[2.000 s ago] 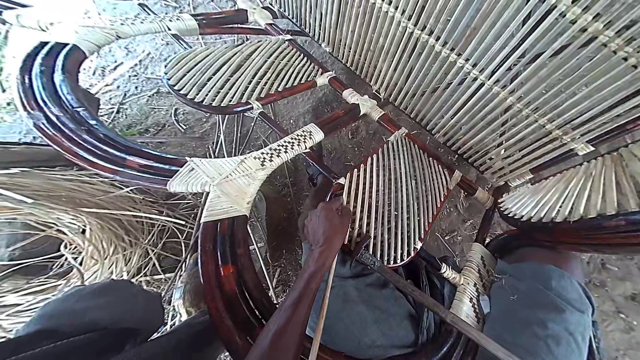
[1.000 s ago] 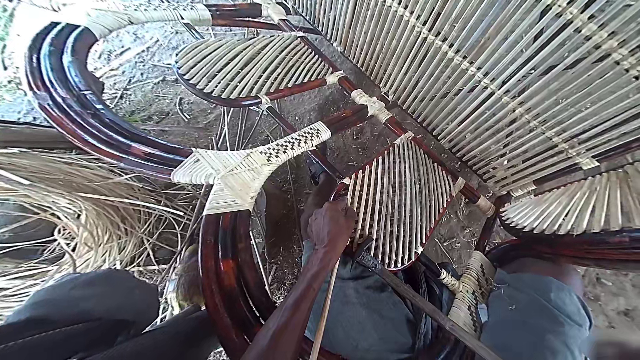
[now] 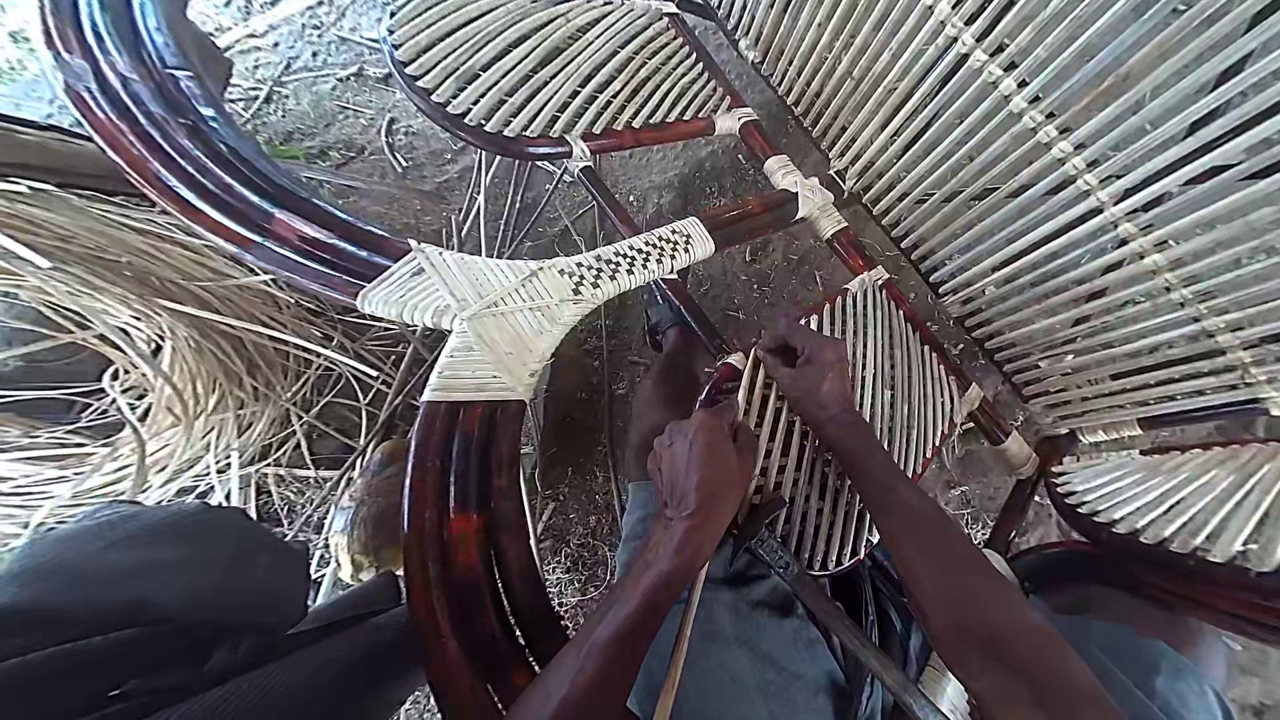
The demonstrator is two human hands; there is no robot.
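My left hand (image 3: pixel 703 465) is closed on the dark curved cane rim of a leaf-shaped slatted panel (image 3: pixel 870 400), with a pale cane strip (image 3: pixel 683 640) running down beneath it. Just above and to the right, my right hand (image 3: pixel 806 372) pinches the upper end of a pale strip by the panel's top left edge. A hammer-like tool with a long handle (image 3: pixel 850 630) lies across my lap, its head below the panel's lower left edge. Left of my hands, pale woven binding (image 3: pixel 520 310) with a dark checked pattern wraps the joint of the glossy brown cane frame (image 3: pixel 470 540).
A wide slatted panel (image 3: pixel 1050 170) spans the upper right. Another leaf-shaped panel (image 3: pixel 560 65) is at the top, and part of one (image 3: pixel 1180 500) at the right. Loose cane strips (image 3: pixel 170 350) are heaped at the left. A dark-clothed leg (image 3: pixel 150 600) is at the lower left.
My right hand has come into view at the top left edge of the leaf-shaped panel. My left hand stays by its rim. The long-handled tool still lies across my lap.
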